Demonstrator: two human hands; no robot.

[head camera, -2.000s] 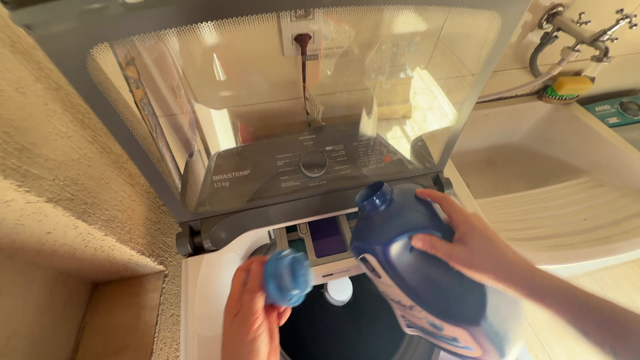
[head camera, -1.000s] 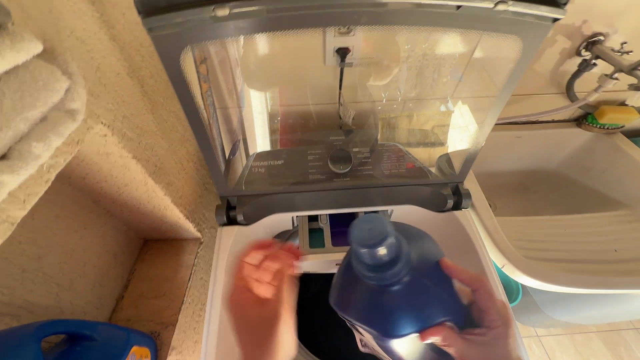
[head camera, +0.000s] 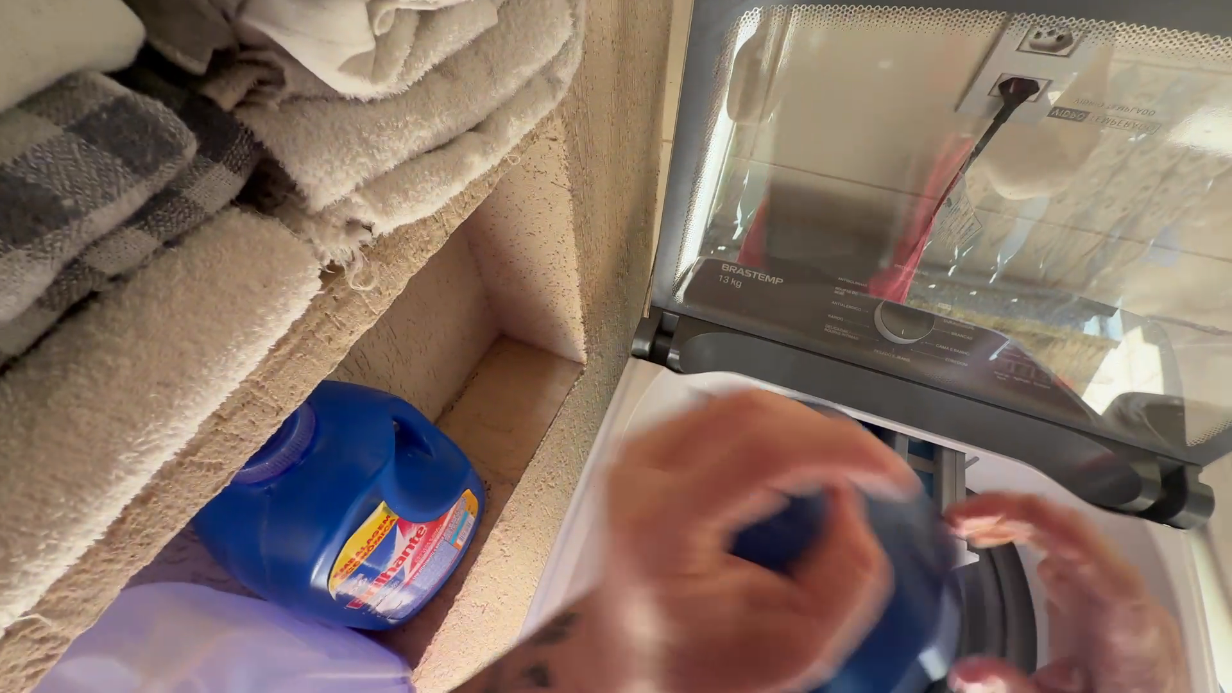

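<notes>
My left hand (head camera: 751, 549), blurred, curls around the upper part of a dark blue plastic jug (head camera: 914, 587); blue shows through the ring of thumb and fingers. Whether they close on its handle or its neck is hidden. To the right of the jug is my right hand (head camera: 1078, 587), its fingers curved and spread apart, with no clear grip. Both hands and the jug are over the top-loading washing machine (head camera: 1165, 558), whose clear-windowed lid (head camera: 866, 173) stands raised. Part of the detergent drawer (head camera: 948, 472) shows behind them.
On the left, folded towels (head camera: 423, 125) lie on a rough ledge above a recessed shelf. Another blue detergent jug (head camera: 337, 510) and a translucent lilac container (head camera: 221, 645) sit in the recess. A rough wall edge (head camera: 616, 192) separates the shelf from the machine.
Two seconds ago my left hand held the light blue cap apart from the jug; a second ago the cap was on it. My right hand has loosened from the jug. The view has swung left.
</notes>
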